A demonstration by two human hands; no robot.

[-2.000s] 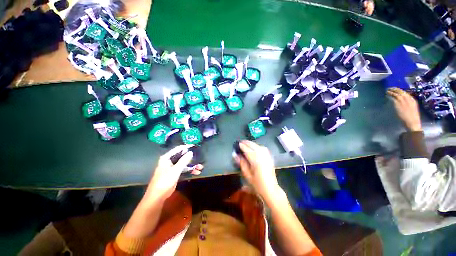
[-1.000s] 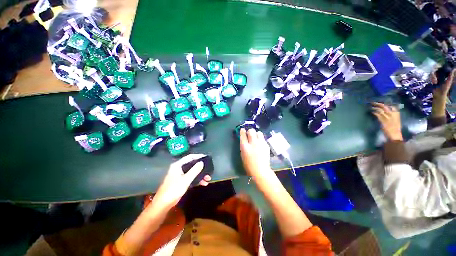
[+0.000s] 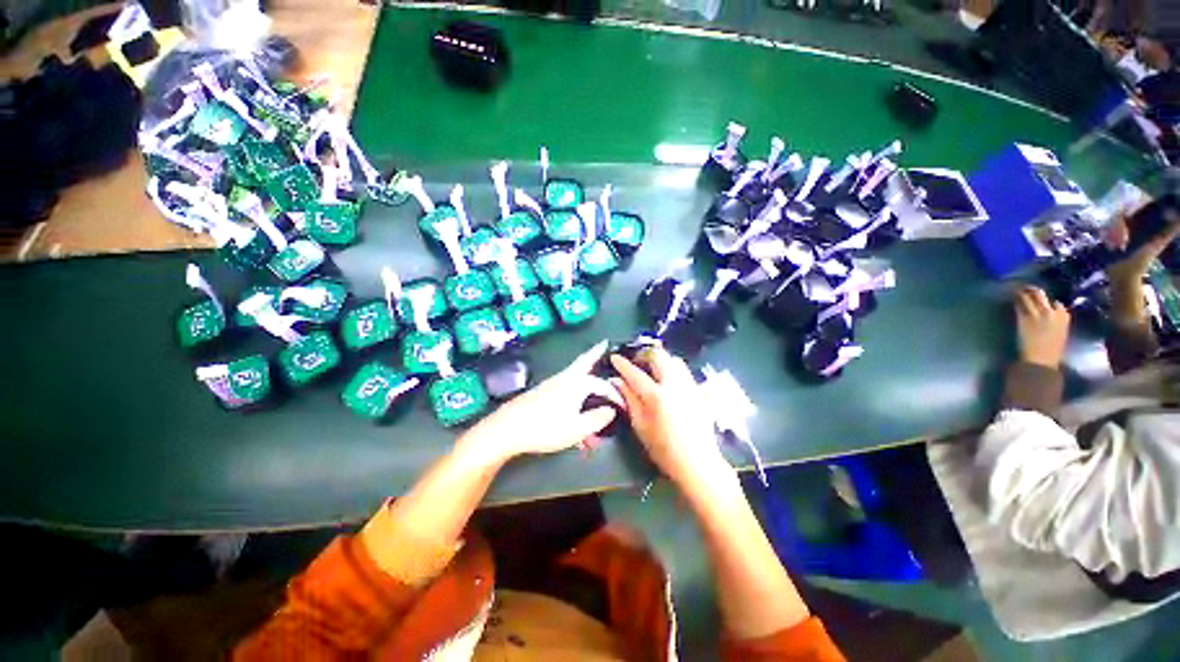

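My left hand and my right hand are together near the bench's front edge. Both hold one small black unit, mostly hidden by the fingers. Whether it is one piece or a cover on a housing, I cannot tell. Open housings with green boards and upright white leads stand in a group left of my hands. A small black rounded piece lies at that group's front right. Closed black units with white leads are clustered to the right.
A white plug-in box lies right of my hands. Tangled loose boards in clear plastic are at the left, a dark heap beyond. A pale box and blue box stand at right, beside another person's hand.
My left hand has moved right and up to meet my right hand; the black cover it held is now among the fingers. Black slotted pieces now show at the bench's far side.
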